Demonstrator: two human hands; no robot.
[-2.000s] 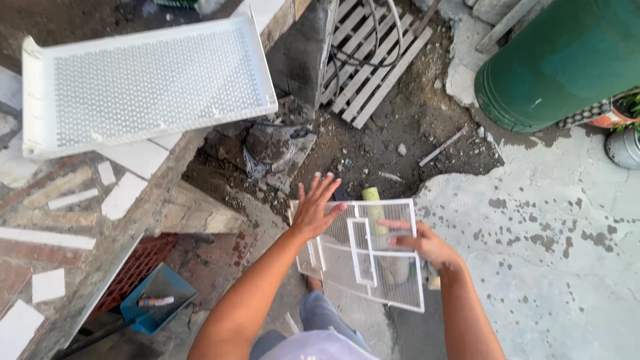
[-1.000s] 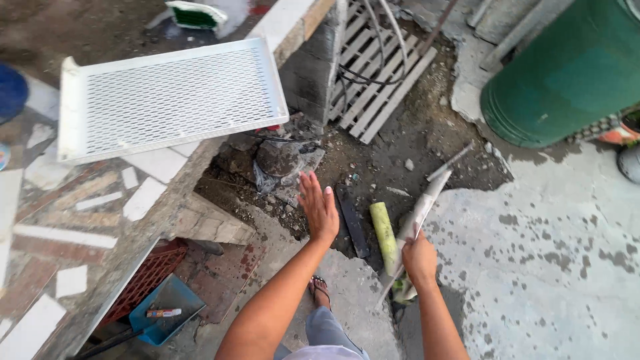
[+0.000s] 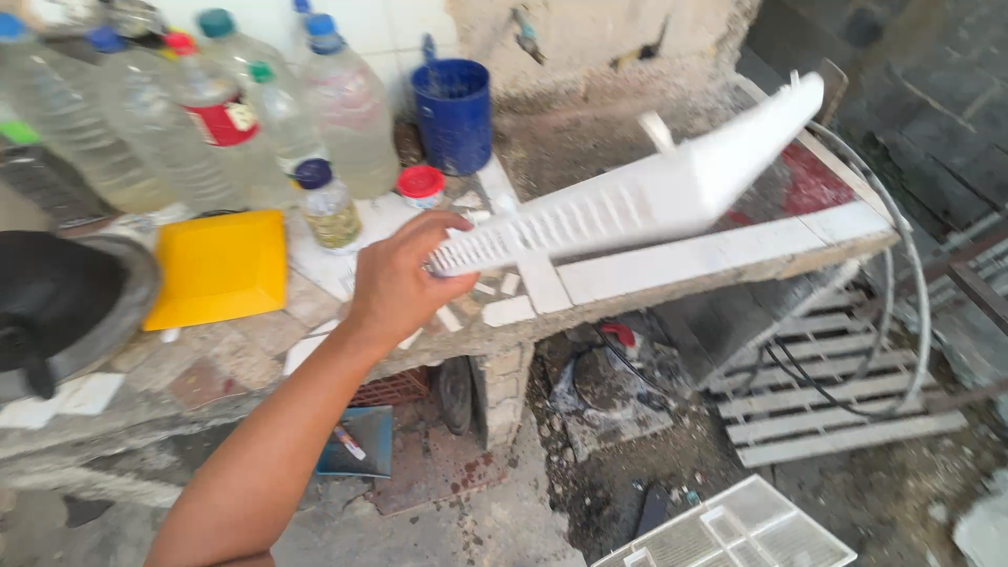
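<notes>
My left hand [image 3: 405, 287] grips one end of a white slatted plastic panel [image 3: 614, 209], which is raised above the tiled counter and seen nearly edge-on, its far end blurred. At the bottom right lies or is held a white framed mesh filter [image 3: 740, 528], cut off by the view's edge. My right hand is out of view, so whether it holds the filter cannot be told. Near my left hand on the counter stand a small tub with a red lid [image 3: 421, 185] and a jar with a purple lid [image 3: 329, 206].
Several plastic bottles [image 3: 346, 110], a blue bucket [image 3: 453, 118], a yellow square plate [image 3: 220, 268] and a dark pan [image 3: 63, 307] stand on the counter [image 3: 677, 264]. Below are a blue dustpan [image 3: 358, 441], a slatted pallet [image 3: 827, 378] and a grey hose [image 3: 917, 315].
My left hand has taken hold of the white panel, which lay flat on the counter before, and tilted it up. My right hand has left the view. The view has swung to the counter.
</notes>
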